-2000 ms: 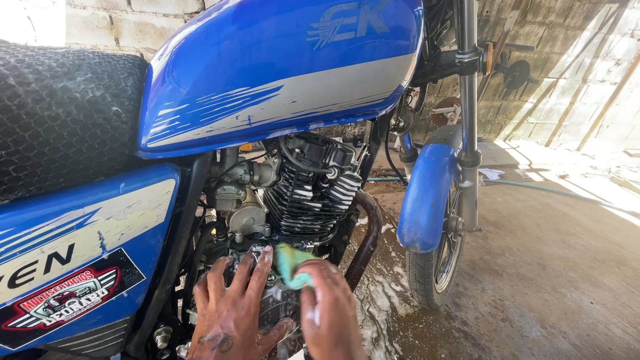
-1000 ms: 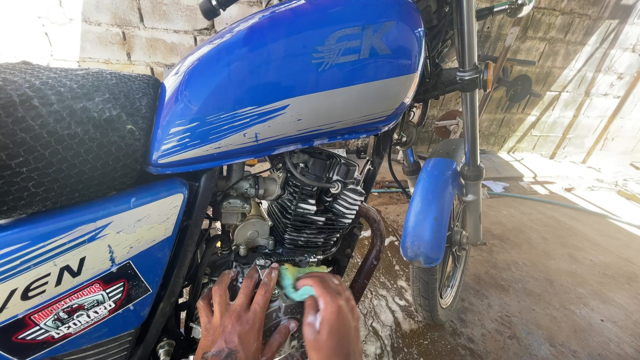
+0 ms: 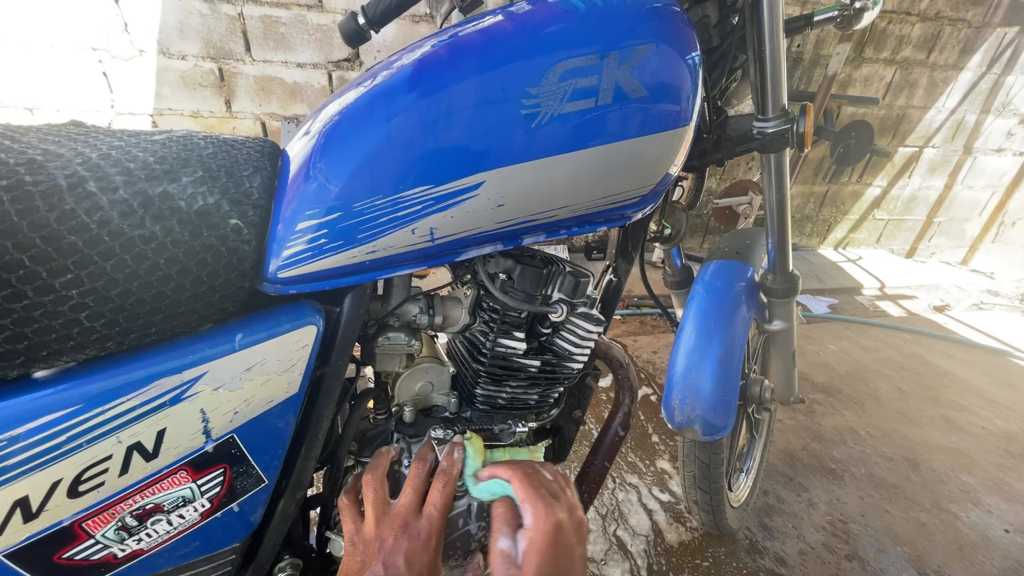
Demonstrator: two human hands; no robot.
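Observation:
A blue motorcycle fills the view, its fuel tank [image 3: 496, 152] above the finned engine cylinder [image 3: 520, 344]. My right hand [image 3: 536, 512] grips a green and yellow sponge [image 3: 492, 472], pressed on the upper part of the engine crankcase below the cylinder. Just left of it, my left hand [image 3: 404, 512] rests spread on the crankcase with nothing in it; its index fingertip is close to the sponge. The carburetor [image 3: 420, 384] is above my left hand. Both hands partly hide the crankcase cover.
The brown exhaust pipe [image 3: 620, 416] curves down right of my right hand. Beyond it stand the front fender [image 3: 712, 352] and front wheel [image 3: 720, 488]. Suds and water wet the concrete floor [image 3: 880, 448]. A hose [image 3: 904, 324] lies behind, before a block wall [image 3: 280, 80]. The seat [image 3: 128, 240] is at left.
The sponge, bunched upright in my right hand two seconds ago, now lies flatter on the crankcase. My left hand stays on the engine.

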